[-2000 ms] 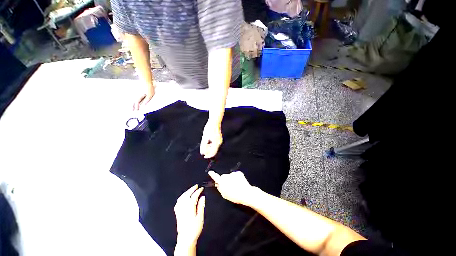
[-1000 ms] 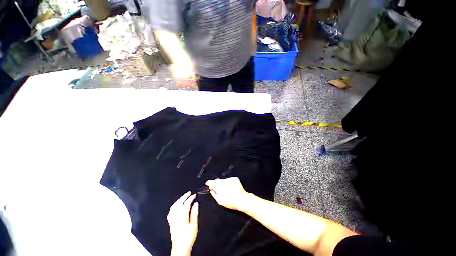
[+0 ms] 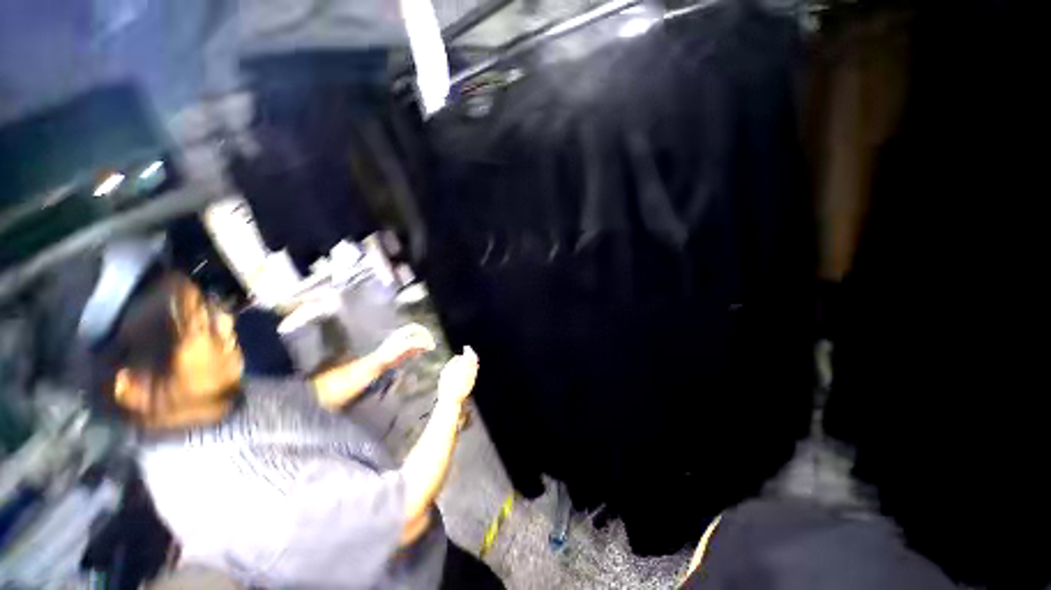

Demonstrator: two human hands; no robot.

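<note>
Hanging black garments (image 3: 622, 346) form a wide, dark mass on a rail in the centre and right. A few short, pale curved marks show on their upper left part. The picture is tilted and blurred, so single pieces are hard to tell apart. Neither my left hand nor my right hand is in view. A dark grey rounded shape with a thin, pale edge lies at the bottom right; I cannot tell what it is.
A person (image 3: 277, 461) in a grey striped top and cap stands at the left, both forearms raised towards the garments. A metal rail (image 3: 553, 40) runs above. Brown cloth (image 3: 859, 150) hangs at the right. Yellow floor tape (image 3: 498, 526) shows below.
The view has swung from the white table to the hanging garments. The flat black garment and both my hands have left the picture. The other person now appears at the left.
</note>
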